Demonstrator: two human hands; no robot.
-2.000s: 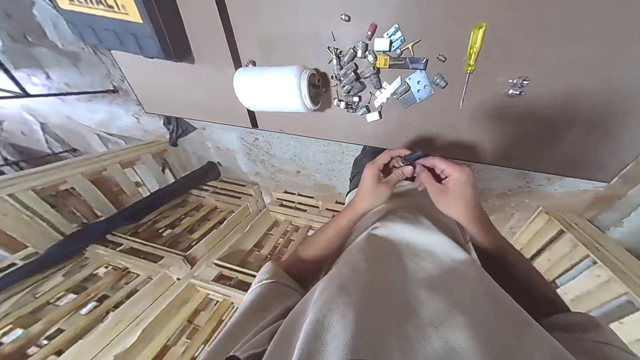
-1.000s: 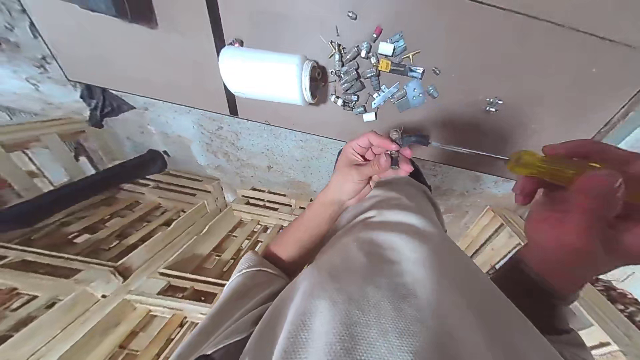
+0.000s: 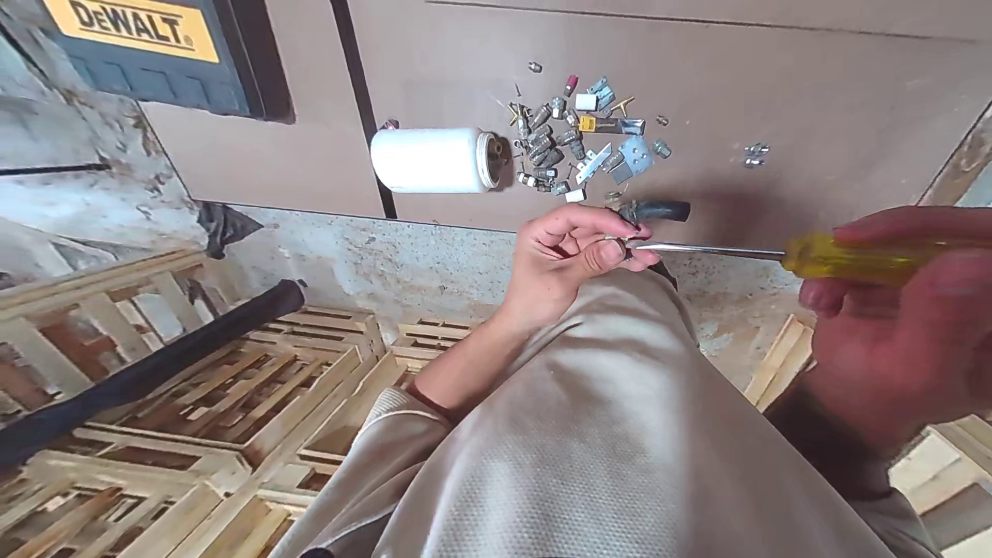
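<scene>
My left hand (image 3: pixel 570 252) pinches a small metal part, mostly covered by the fingers, near the table's front edge. A short black hose piece (image 3: pixel 663 210) with a metal clamp sits just beyond the fingertips; whether it joins the pinched part is unclear. My right hand (image 3: pixel 903 318), blurred, grips the yellow handle of a screwdriver (image 3: pixel 717 249). The screwdriver's tip meets the part at my left fingertips. Beyond my left hand lies a pile of metal connectors (image 3: pixel 542 143), plates and small white pieces. A white plastic jar (image 3: pixel 430 160) lies on its side with its mouth toward the pile.
Small metal fittings (image 3: pixel 756 154) lie right of the pile on the brown table (image 3: pixel 465 46). A dark DeWalt case (image 3: pixel 167 58) sits at the far left. Below the table edge are wooden crates (image 3: pixel 294 387) and a dark padded bar (image 3: pixel 155 368).
The yellow screwdriver, lying on the table two seconds ago, is now in my right hand. That hand has moved away from my left hand to the right.
</scene>
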